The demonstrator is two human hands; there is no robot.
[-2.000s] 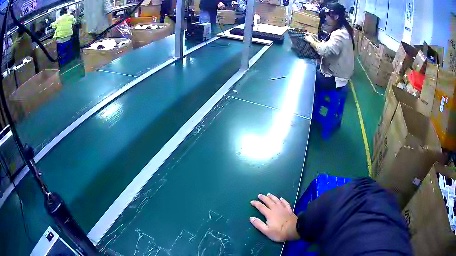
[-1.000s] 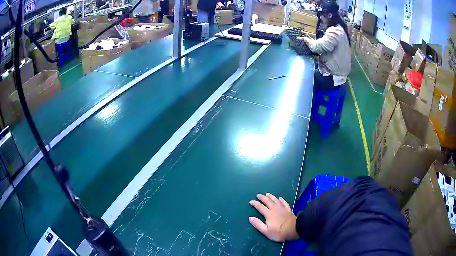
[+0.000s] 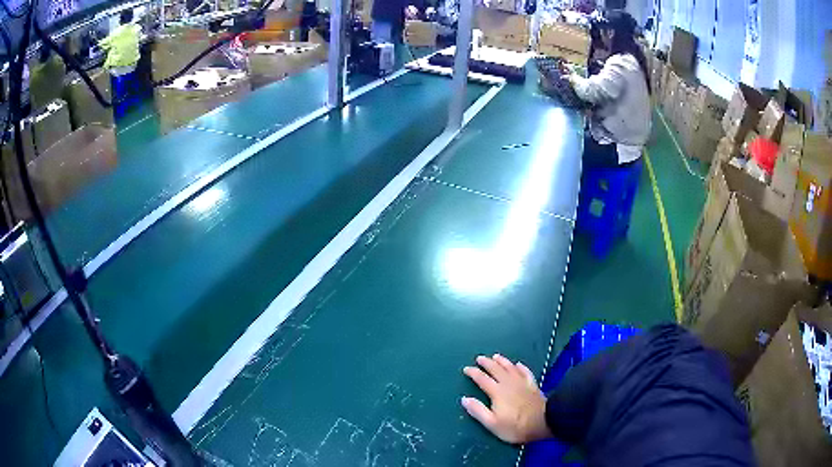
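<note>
My right hand (image 3: 506,399) lies palm down near the right edge of the scratched green bench (image 3: 365,319), fingers spread and holding nothing. A dark sleeve covers the arm. My left hand is not in the picture. A black stick-shaped electric screwdriver (image 3: 137,392) hangs on a dark cable at the lower left, its lower end cut off by the frame edge. The corner of a white-grey box with a dark top, perhaps a screw feeder (image 3: 98,447), shows beside it.
A blue plastic stool (image 3: 598,339) stands under my arm. A seated person (image 3: 613,100) holds a dark tray at the far right of the bench. Metal posts (image 3: 461,68) rise from the bench. Open cartons (image 3: 743,264) line the right side; more cartons stand at the far left.
The view has shifted slightly. The hanging screwdriver has swung left in the picture since one second ago. My right hand rests on the same part of the bench.
</note>
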